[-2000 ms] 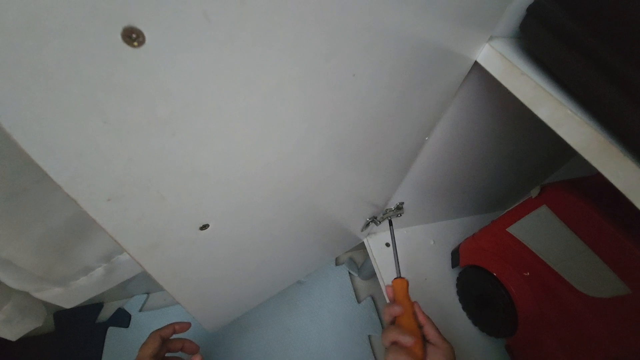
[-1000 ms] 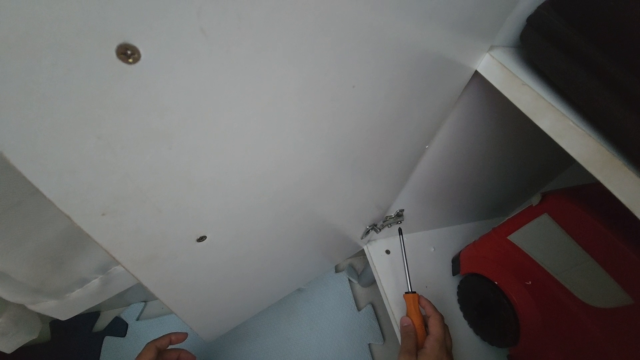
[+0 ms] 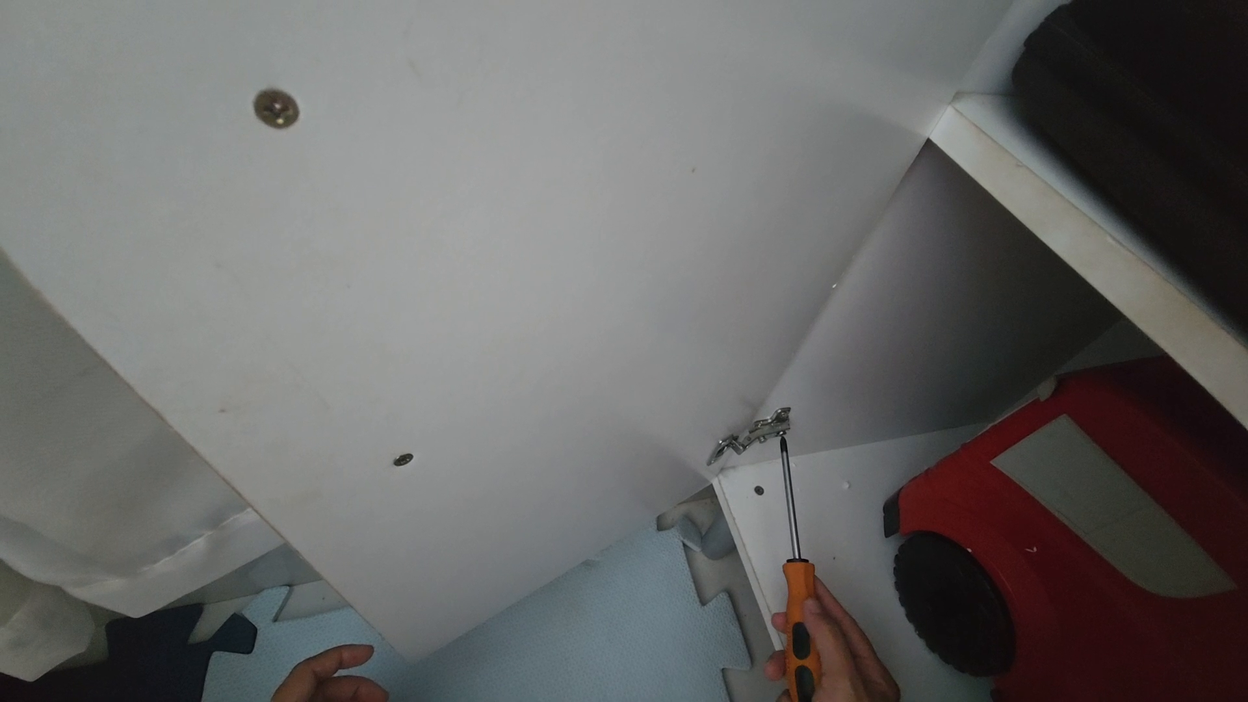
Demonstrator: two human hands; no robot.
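My right hand, at the bottom right of centre, grips the orange handle of a screwdriver. The screwdriver's shaft points up, its tip at or just under a metal cabinet hinge; whether they touch I cannot tell. That hinge joins the white cabinet door to the cabinet's side panel near the bottom corner. My left hand, partly cut off by the lower edge, holds nothing, its fingers curved and apart, near the door's lower corner. Two screws show on the door, the larger one at upper left.
A red toy vehicle with a black wheel stands on the cabinet's bottom panel. Above it runs a white shelf bearing a dark object. Light blue foam floor tiles lie below the door. White fabric hangs at left.
Two seconds ago the screwdriver's tip was up at the hinge; one second ago it stood slightly below and to the right. Now it is close to the hinge again. My left hand stays low near the door's corner.
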